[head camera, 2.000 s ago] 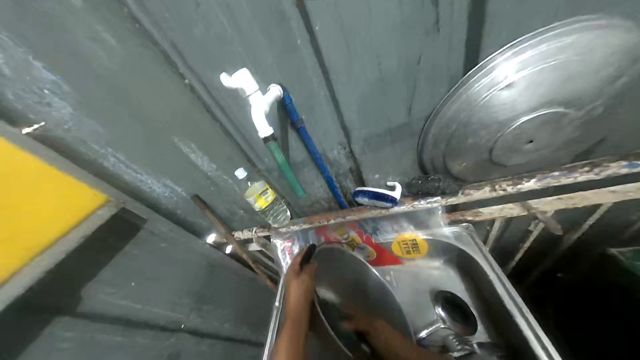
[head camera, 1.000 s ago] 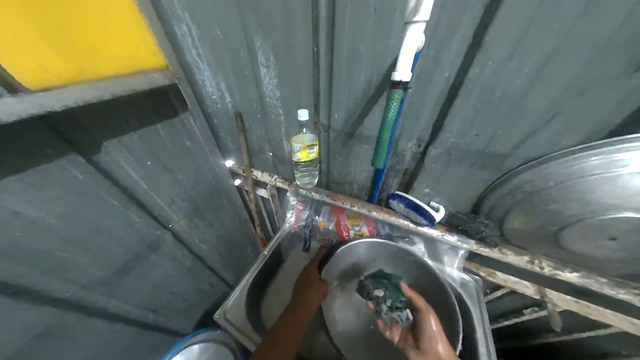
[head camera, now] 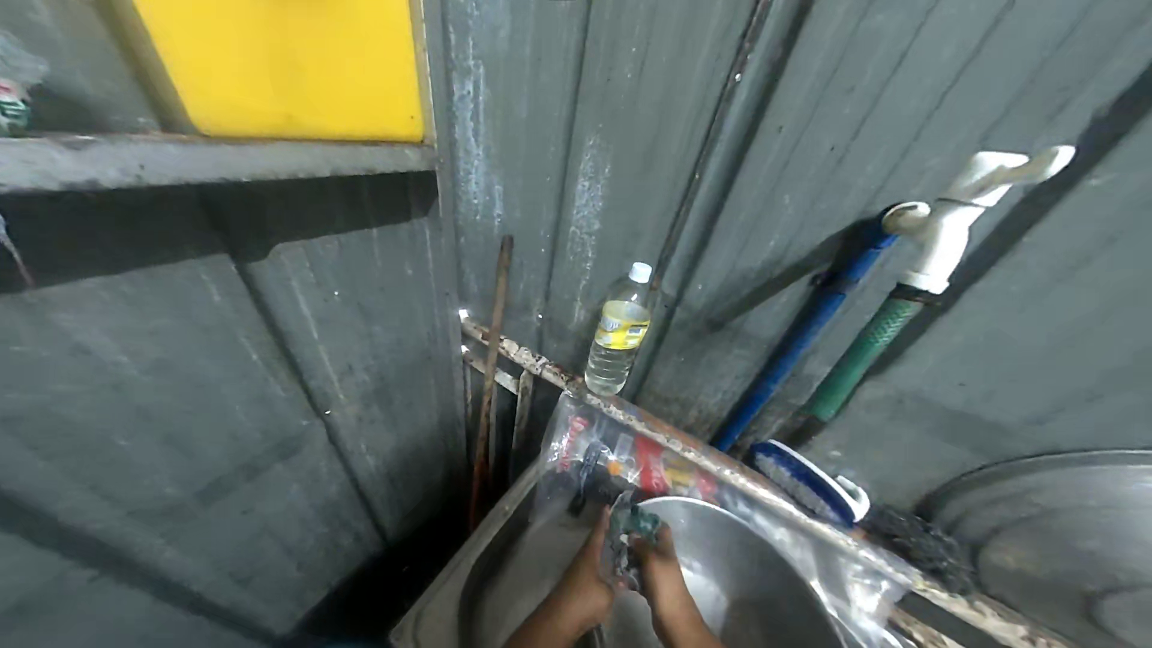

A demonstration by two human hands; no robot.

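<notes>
A wide metal pan (head camera: 742, 589) rests in a stainless steel sink (head camera: 504, 558). My left hand (head camera: 587, 576) and my right hand (head camera: 661, 571) meet at the pan's left rim, both closed on a green and grey scrubbing pad (head camera: 632, 531). A dark, handle-like part (head camera: 594, 477) shows just beyond them; whether it joins the pan is hard to tell. Printed clear plastic (head camera: 652, 463) lines the back of the sink. On the rusty rail behind stands a bottle of clear liquid with a yellow label (head camera: 621, 333).
A blue and white brush (head camera: 805, 481) and dark scouring mesh (head camera: 918, 540) lie along the rail (head camera: 702, 463). A white tap (head camera: 945, 234) with a green hose (head camera: 864, 355) hangs above. A large metal lid (head camera: 1062, 540) is at right, a shelf (head camera: 225, 162) at upper left.
My right hand, over the pan's middle with the scrubbing pad one second ago, is now at the pan's left rim against my left hand. The view has shifted.
</notes>
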